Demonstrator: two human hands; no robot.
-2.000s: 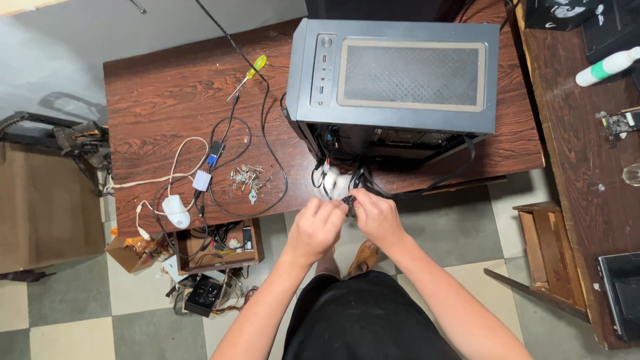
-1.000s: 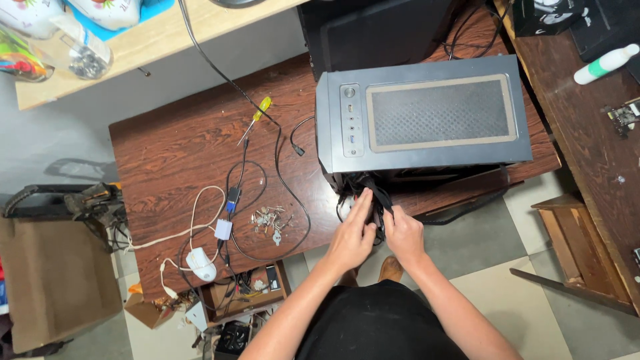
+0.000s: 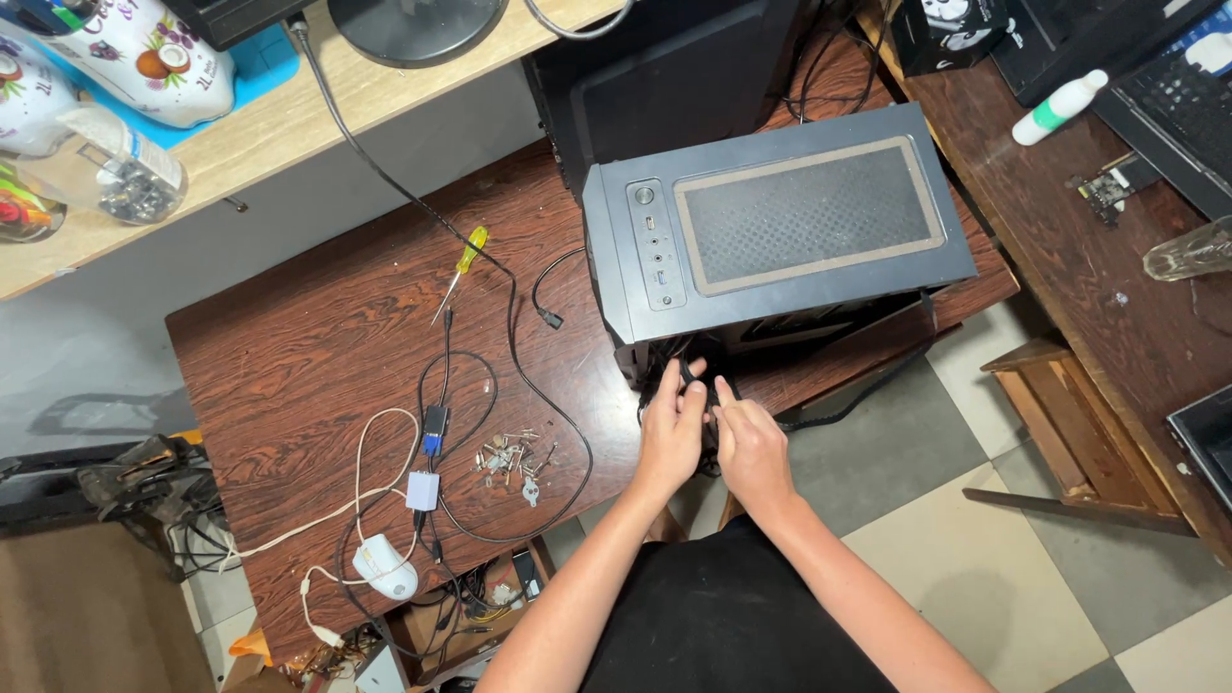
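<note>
A dark computer case (image 3: 616,289) stands on the wood-grain table (image 3: 318,327), its mesh top panel facing up and its near side open. Just below that opening, my left hand (image 3: 674,419) has its thumb and fingers around a black cable (image 3: 686,373). My right hand (image 3: 751,438) is close beside it on the right, fingers closed on part of the same dark cable bundle; the exact grip is partly hidden. More black cables hang from the case behind and under both hands. A flat black cable (image 3: 857,409) runs off to the right.
Left of the case lie a yellow-handled screwdriver (image 3: 470,252), a pile of screws (image 3: 515,457), a white mouse (image 3: 385,568) and a video adapter (image 3: 423,491). An open drawer (image 3: 452,626) holds cables. A shelf (image 3: 260,125) overhangs the back left; a wooden stool (image 3: 1068,423) is at right.
My hands have come up from below the table's edge to the open side of the case, among the cables. The view has shifted, and the shelf now shows.
</note>
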